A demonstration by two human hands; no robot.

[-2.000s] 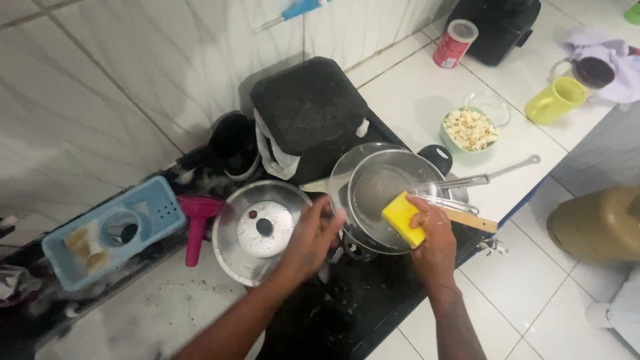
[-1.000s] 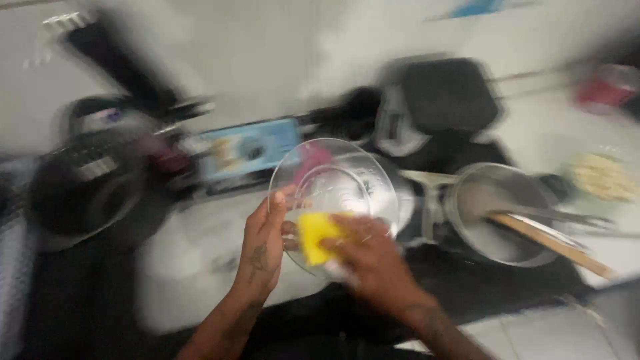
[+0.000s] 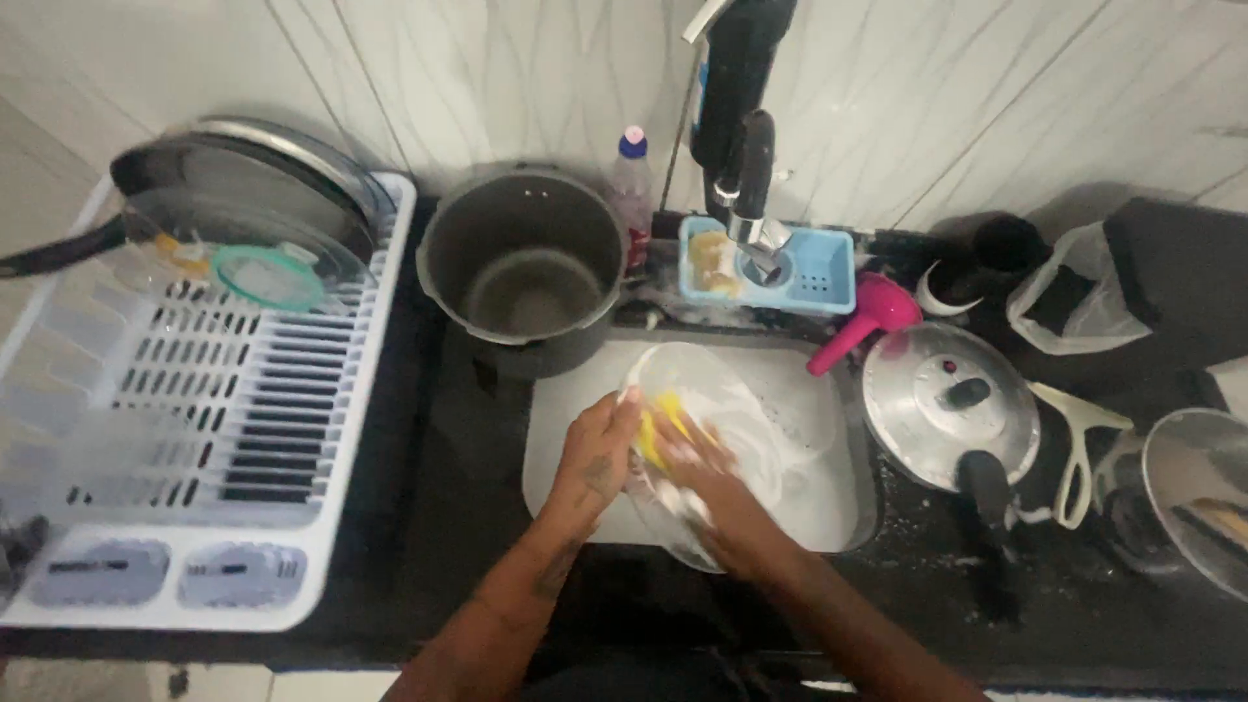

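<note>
Over the sink point(image 3: 824, 507), my left hand point(image 3: 600, 448) grips the left edge of a clear, soapy glass dish point(image 3: 746, 419), which is tilted. My right hand point(image 3: 697, 463) presses a yellow sponge point(image 3: 651, 439) against the dish, with suds on the fingers. Part of the sponge is hidden under my right fingers. The dish reaches down past the sink's front edge. Above the sink hangs a faucet point(image 3: 751, 185) with a dark body and a metal tip.
At left stands a white dish rack point(image 3: 327, 546) with a pan and lids, beside a deep pot point(image 3: 526, 273) and a bottle point(image 3: 632, 195). A blue caddy point(image 3: 829, 273), pink funnel-like utensil point(image 3: 877, 307), pressure cooker lid point(image 3: 936, 419), pale scraper-like tool point(image 3: 1077, 458) and clear bowl point(image 3: 1189, 468) lie right.
Two seconds ago my right hand held the sponge at the clear bowls by the stove, and my left hand was empty. My left hand has since taken hold of the dish. The view has swung left.
</note>
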